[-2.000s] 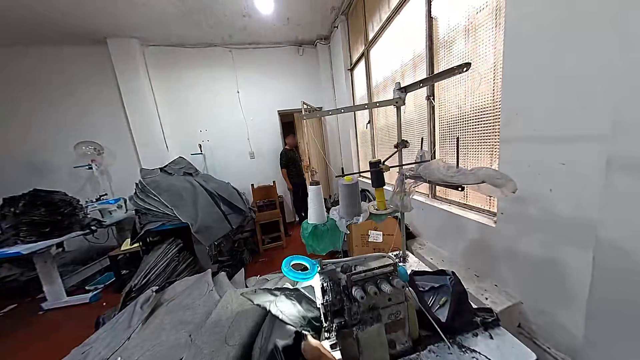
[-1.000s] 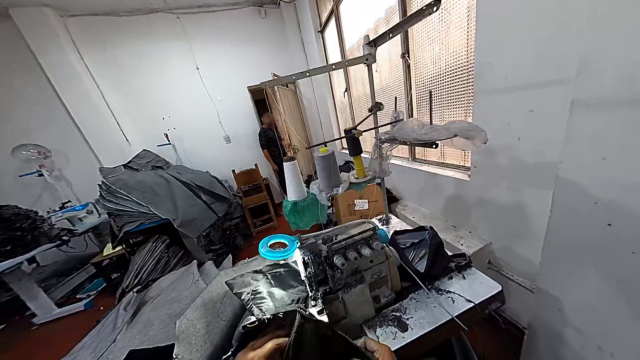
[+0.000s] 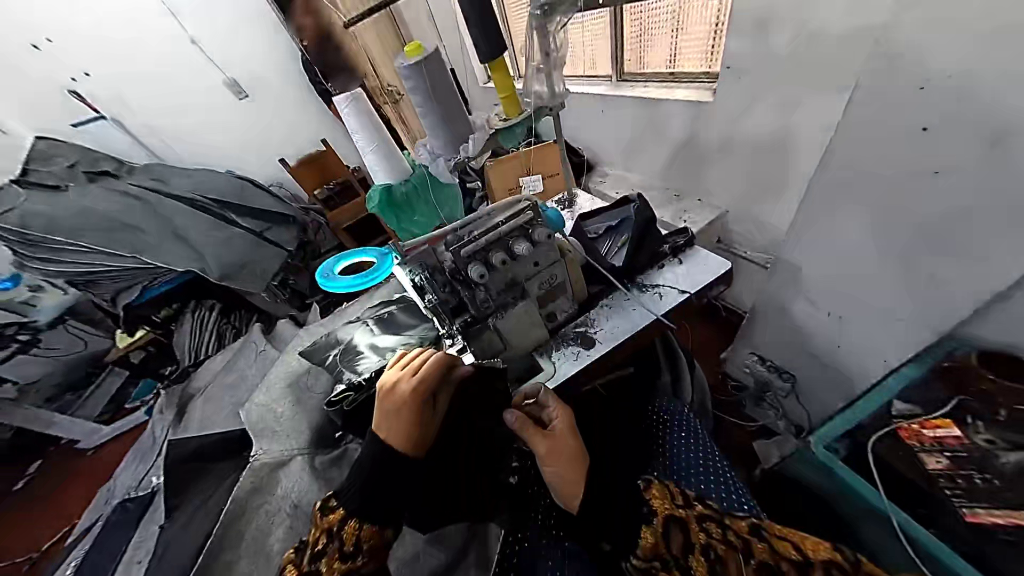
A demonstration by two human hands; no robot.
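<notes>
A dark overlock sewing machine (image 3: 504, 280) stands on the white table, its needle area lit at its lower left. Just below that lit area, my left hand (image 3: 418, 396) holds black fabric (image 3: 468, 448) with the fingers over its upper edge. My right hand (image 3: 552, 440) is at the fabric's right side, thumb and forefinger close together; whether they pinch the edge or a thread I cannot tell. Shiny dark fabric (image 3: 376, 332) lies left of the machine, under a blue ring (image 3: 354, 270). Thread cones, one white (image 3: 372, 136) and one grey (image 3: 434, 100), stand behind.
Grey fabric (image 3: 288, 416) spreads at the left, with a large grey pile (image 3: 152, 216) beyond. On the white table (image 3: 640, 308) are lint and a black open bag (image 3: 616, 236). A cardboard box (image 3: 526, 172) stands behind the machine. A green-edged frame (image 3: 872, 400) is at the lower right.
The view has tilted down towards the machine. Both hands now show fully below it with the black fabric; one second ago they were only partly visible at the bottom edge.
</notes>
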